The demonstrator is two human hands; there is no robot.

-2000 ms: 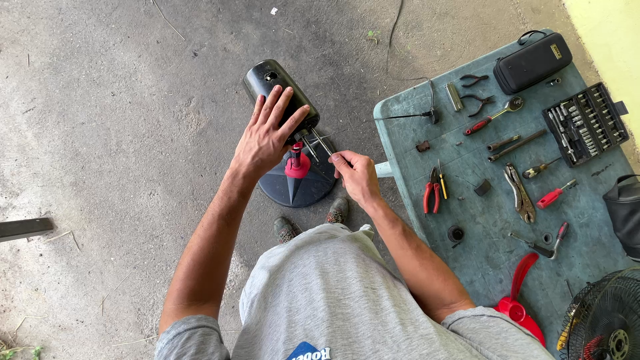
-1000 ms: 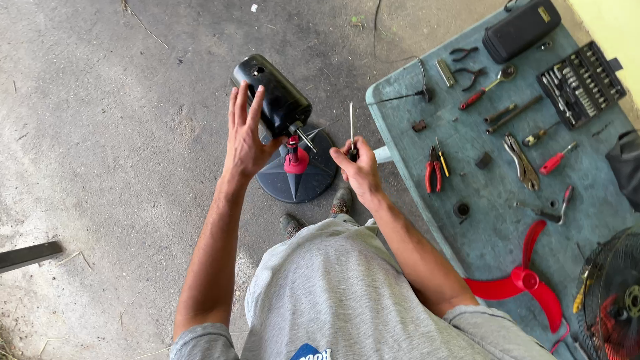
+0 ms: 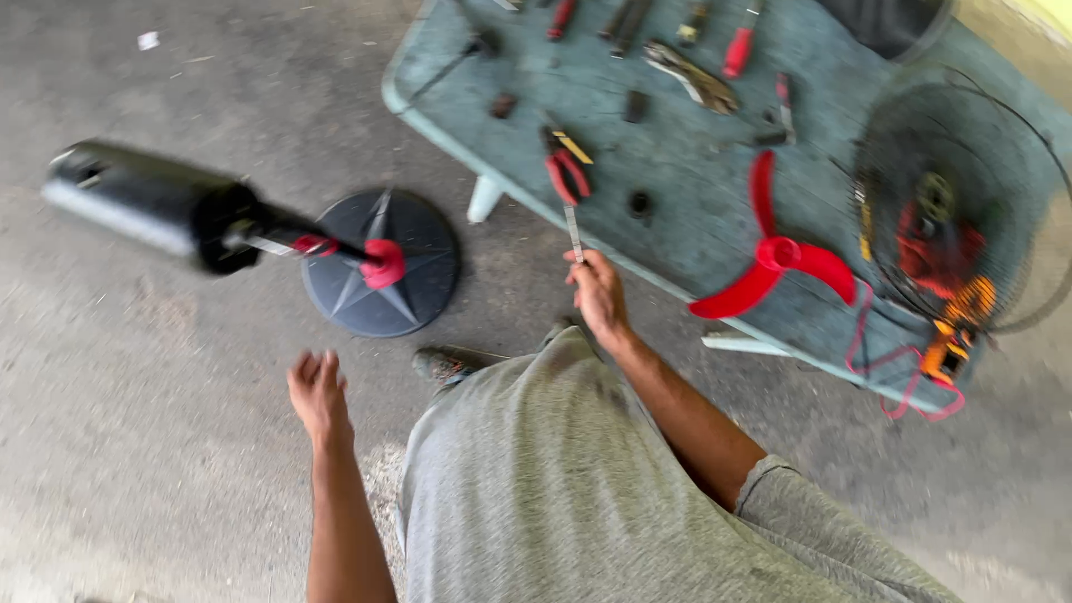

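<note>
My left hand [image 3: 318, 389] is off the fan's black motor housing [image 3: 142, 201] and holds nothing that I can see; its fingers are bent and blurred. The housing tops the stand, whose round black base [image 3: 343, 293] rests on the floor, with a red collar [image 3: 383, 264] at its middle. In my right hand [image 3: 596, 289] is a screwdriver [image 3: 574, 234], its thin metal shaft pointing at the table and its handle hidden by my fingers. Just beyond the shaft's tip lie red-handled pliers [image 3: 568, 172]. A red three-bladed fan blade [image 3: 777, 254] lies farther right on the table.
On the green table [image 3: 687, 184] lie locking pliers [image 3: 691, 77], a red-handled screwdriver [image 3: 739, 50], a black ring [image 3: 640, 204] and other small parts. A wire fan guard [image 3: 938, 201] and an orange tool [image 3: 950, 352] with a red cord are at its right end. My shoe [image 3: 452, 364] is near the base.
My left hand has let go of the motor housing and come down from it. My right hand, still with the screwdriver, is now at the table's edge. The view has turned toward the table.
</note>
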